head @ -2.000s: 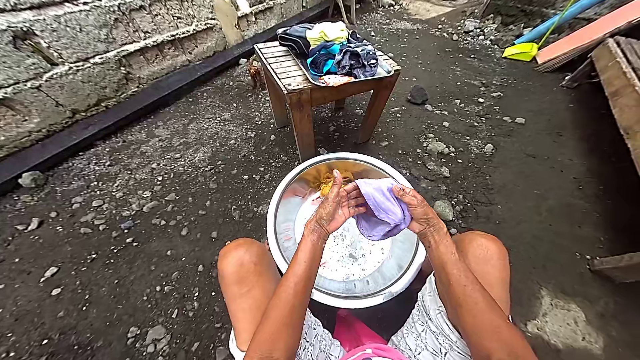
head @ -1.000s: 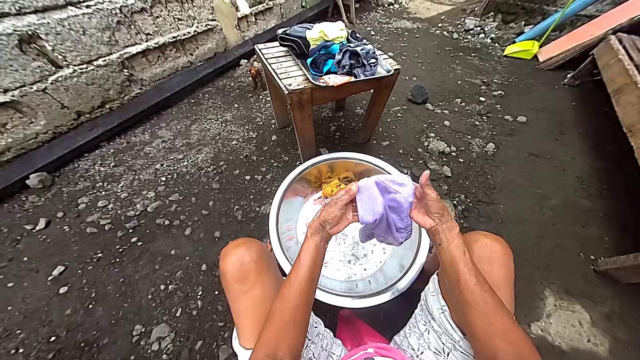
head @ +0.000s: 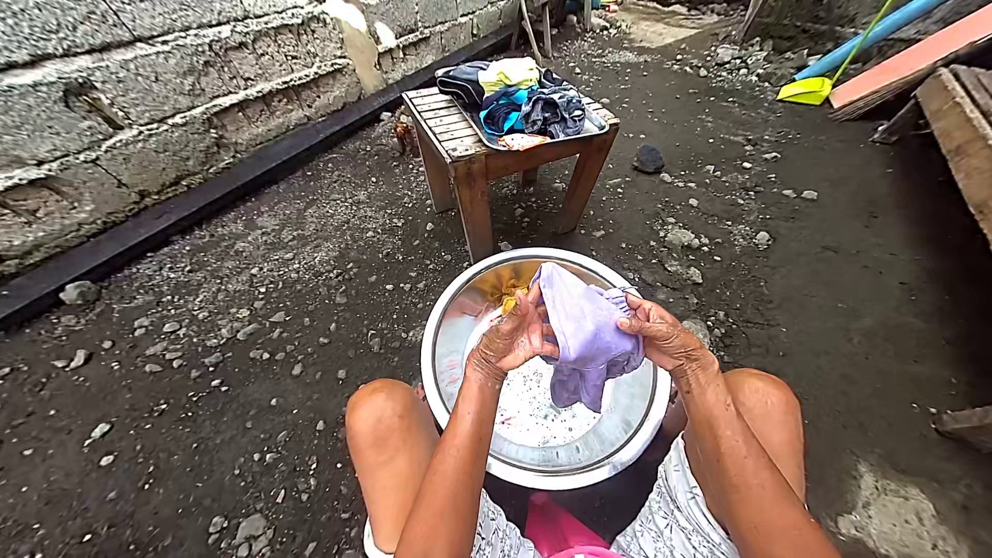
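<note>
A light purple garment point(head: 585, 325) with a gathered, elastic-looking edge hangs between my two hands, above a round metal basin point(head: 573, 470). On its left side, my left hand point(head: 515, 335) has its fingers at the cloth, partly behind it. My right hand point(head: 660, 332) pinches the gathered edge between thumb and fingers. Soapy water point(head: 535, 407) with white suds lies in the basin below. A mustard-yellow cloth point(head: 509, 294) rests inside the far left part of the basin, partly hidden by my left hand.
A slatted wooden table point(head: 443, 124) beyond the basin bears a metal tray point(head: 595, 125) heaped with clothes point(head: 535, 101). A block wall point(head: 155, 101) runs along the left. Stones dot the dark ground. At right are a yellow-green dustpan point(head: 806, 91) and a wooden structure point(head: 957, 139).
The purple garment, bunched between my hands a second ago, now hangs more spread out with its gathered edge showing at my right hand.
</note>
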